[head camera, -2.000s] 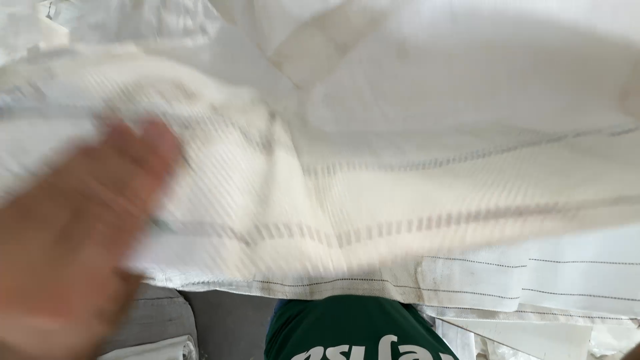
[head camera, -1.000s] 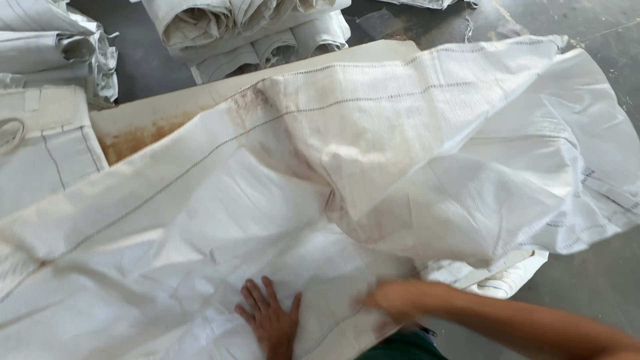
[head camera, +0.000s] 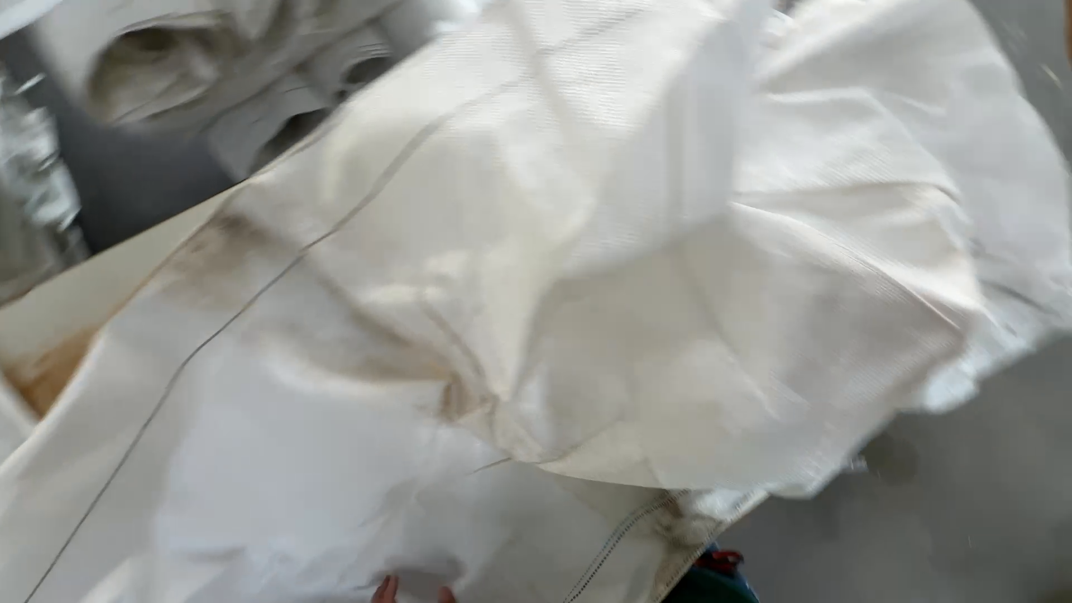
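A large sheet of white woven fabric (head camera: 335, 469), with dark stitched lines and brown stains, spreads across most of the view. Its upper right part is lifted and billowing in loose folds, gathered near the middle. At the bottom edge only the fingertips of my left hand (head camera: 385, 590) show, apart from each other and against the fabric; the rest of that hand is out of frame. My right hand cannot be made out.
Under the fabric, a pale board edge (head camera: 126, 251) with a brown patch shows at left. Rolled white fabric bundles (head camera: 167, 67) lie beyond it. Grey floor (head camera: 938, 494) appears at right. Some dark green cloth (head camera: 712, 584) is visible at the bottom.
One second ago my left hand lay spread on the fabric and my right arm reached in from the right; now that arm is gone from there. The fabric's right part has billowed up.
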